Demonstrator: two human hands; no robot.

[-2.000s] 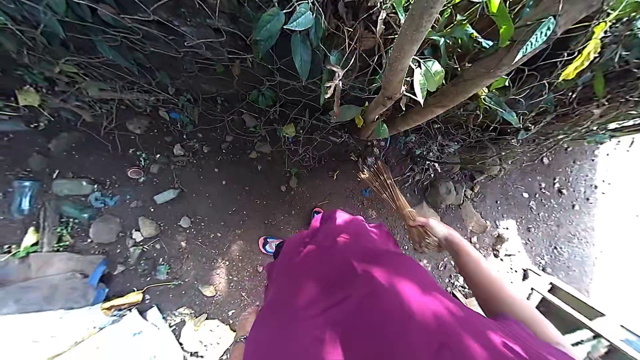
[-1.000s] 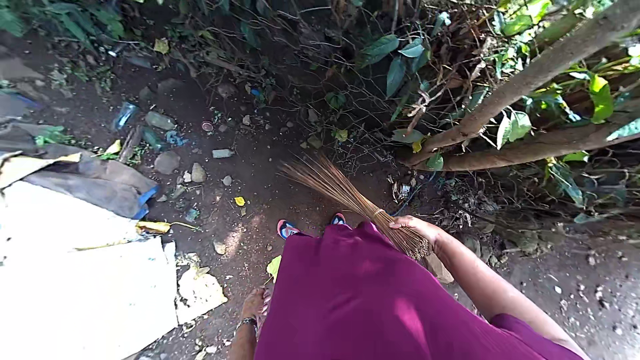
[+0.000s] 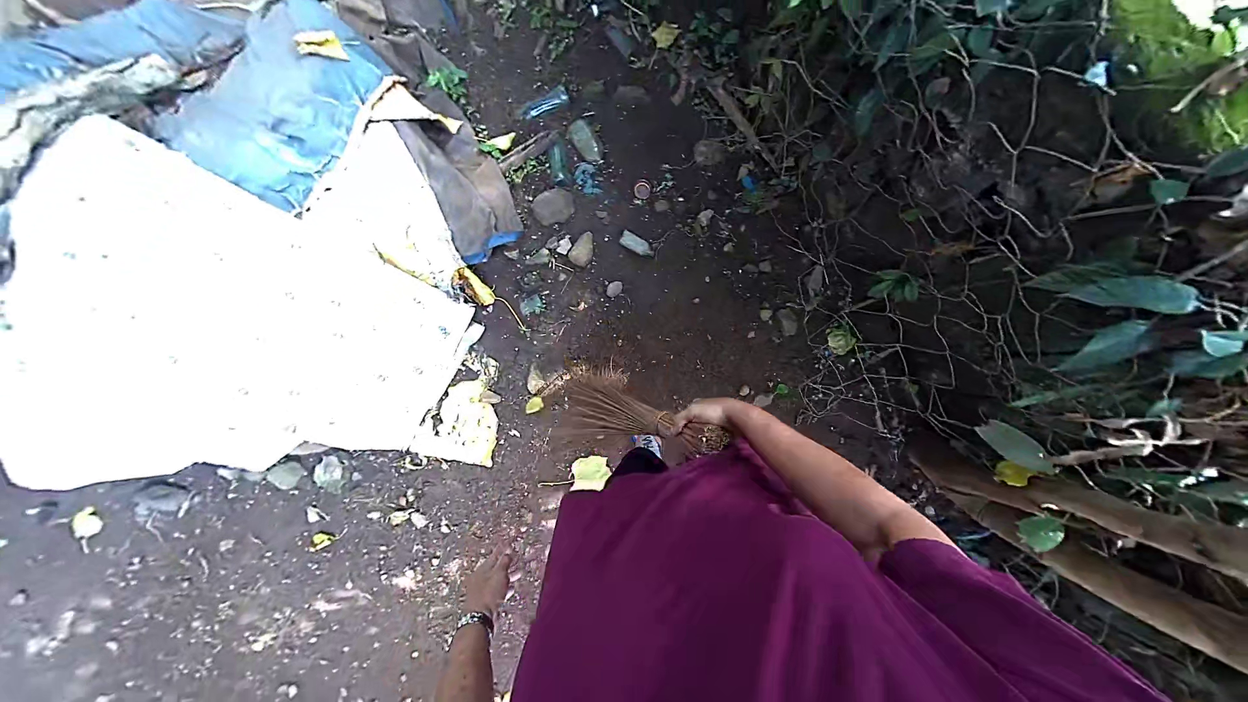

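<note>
My right hand [image 3: 704, 414] grips the bound end of a broom of thin brown sticks [image 3: 612, 408], whose bristles fan out to the left, low over the dark soil near my foot. My left hand [image 3: 487, 583], with a band at the wrist, hangs beside my purple garment over the ground; nothing shows in it, and its fingers are too blurred to read well. A yellow-green leaf [image 3: 590, 474] lies between the broom and my garment. Left of the bristles are a small yellow leaf [image 3: 534, 405] and a pale, crumpled scrap [image 3: 466, 425].
A large white sheet [image 3: 224, 322] and a blue tarp [image 3: 283, 107] cover the ground at left. Stones [image 3: 554, 207], a plastic bottle [image 3: 546, 103] and other litter lie ahead. At right, tangled vines [image 3: 955, 244] and woody stems [image 3: 1102, 526] border the soil.
The broom has swung from the right side of my body to in front of my feet, still in my right hand. My left hand has come into view. The view has turned left.
</note>
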